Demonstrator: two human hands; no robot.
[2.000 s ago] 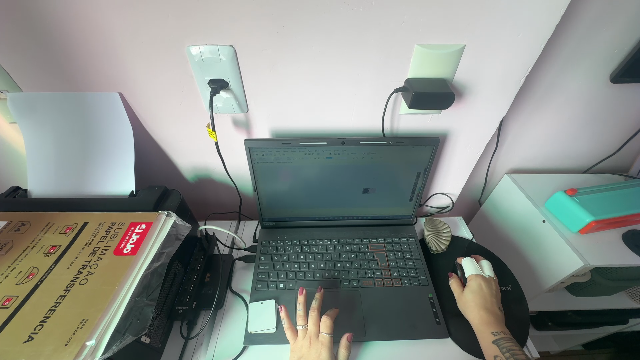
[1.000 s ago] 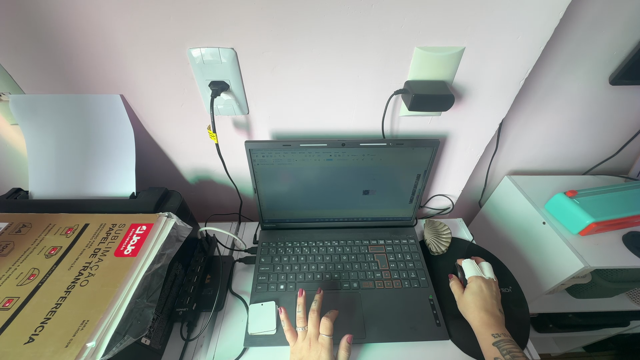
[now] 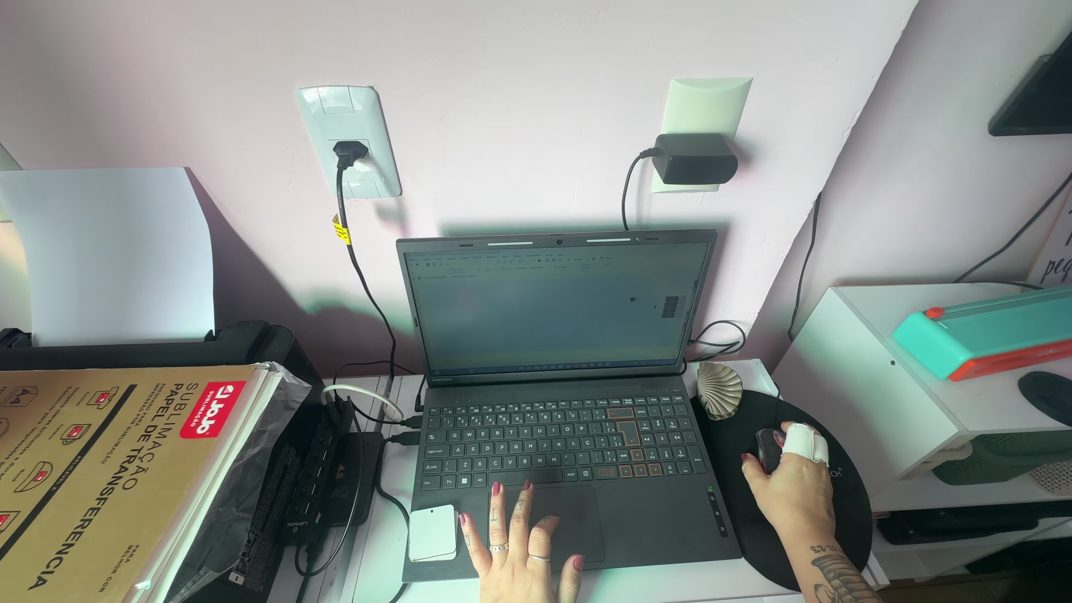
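Note:
An open laptop stands on the white desk, its lit screen tilted back towards the wall. My left hand lies palm down with fingers apart over the laptop's palm rest and the left part of the touchpad, holding nothing. Just left of it a small white square object rests on the laptop's corner. To the right of the laptop, my right hand, with a white wrap on a finger, is closed over a dark computer mouse on a round black mouse pad. A shell lies at the pad's upper edge.
At left, a pack of sublimation transfer paper lies on a black printer with a white sheet upright behind. Cables run beside a black hub. A plug and a power adapter sit in wall outlets. A teal device tops the right-hand shelf unit.

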